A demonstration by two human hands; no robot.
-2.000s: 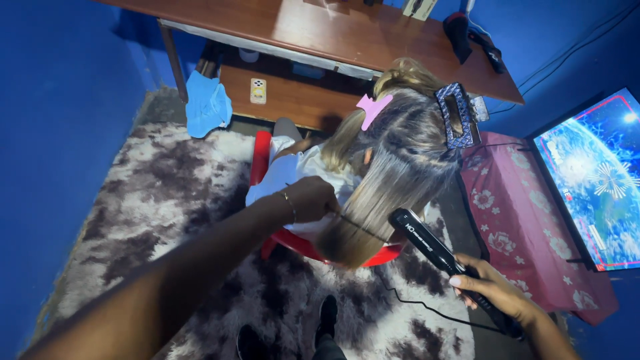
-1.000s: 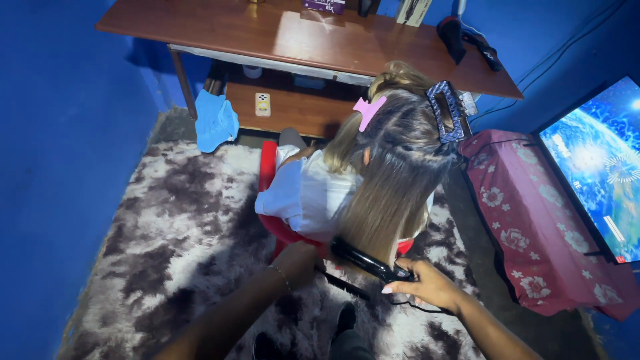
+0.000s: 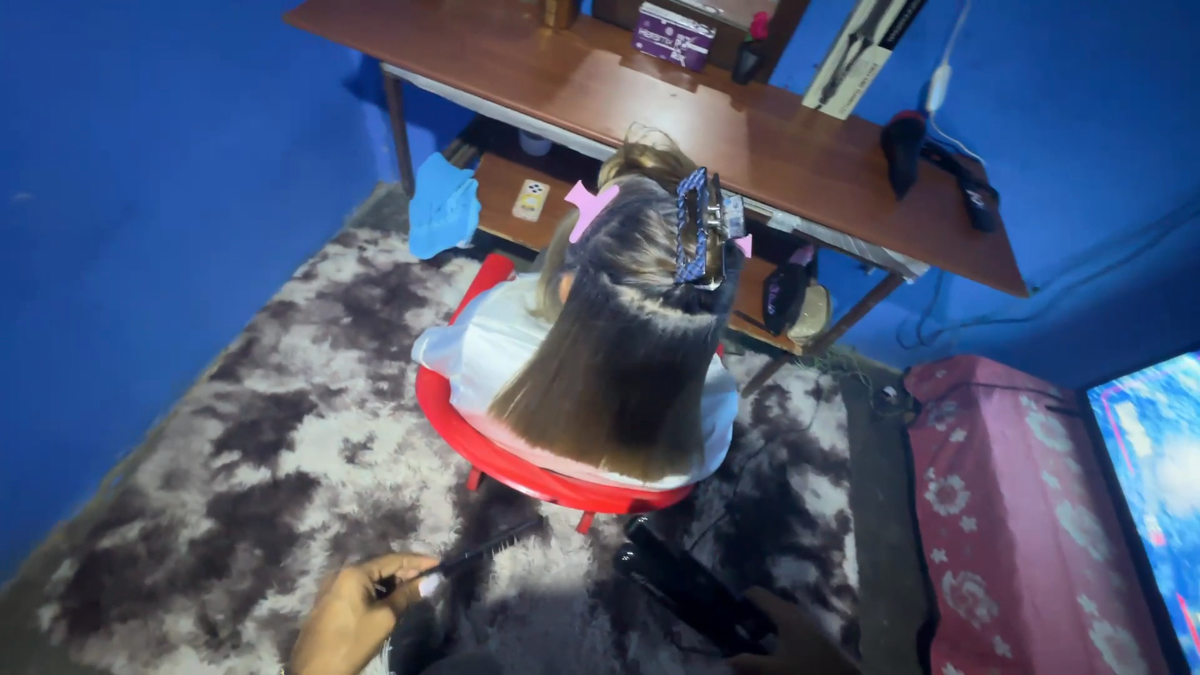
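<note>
My left hand [image 3: 361, 609], low in the view, holds a thin black comb [image 3: 483, 548] that points right and up. My right hand [image 3: 787, 633] grips a black hair straightener [image 3: 689, 586], its two plates slightly apart and no hair between them. Beyond both hands a person in a white top [image 3: 478, 328] sits with their back to me in a red chair [image 3: 544, 483]. Their long straight hair [image 3: 619, 384] hangs loose over the chair back. The upper hair is pinned by a pink claw clip [image 3: 589, 208] and a blue-patterned claw clip [image 3: 694, 230].
A brown wooden table [image 3: 750, 155] stands in front of the person, with a hair dryer [image 3: 903, 150] and boxes on it. A blue cloth [image 3: 442, 206] hangs at its left. On the right are a pink flowered cloth [image 3: 984, 525] and a lit screen [image 3: 1158, 469]. A patterned rug [image 3: 309, 469] covers the floor.
The straightener was at the hair in both earlier frames; now it and the comb are apart from the hair, lower down. The hair hangs free.
</note>
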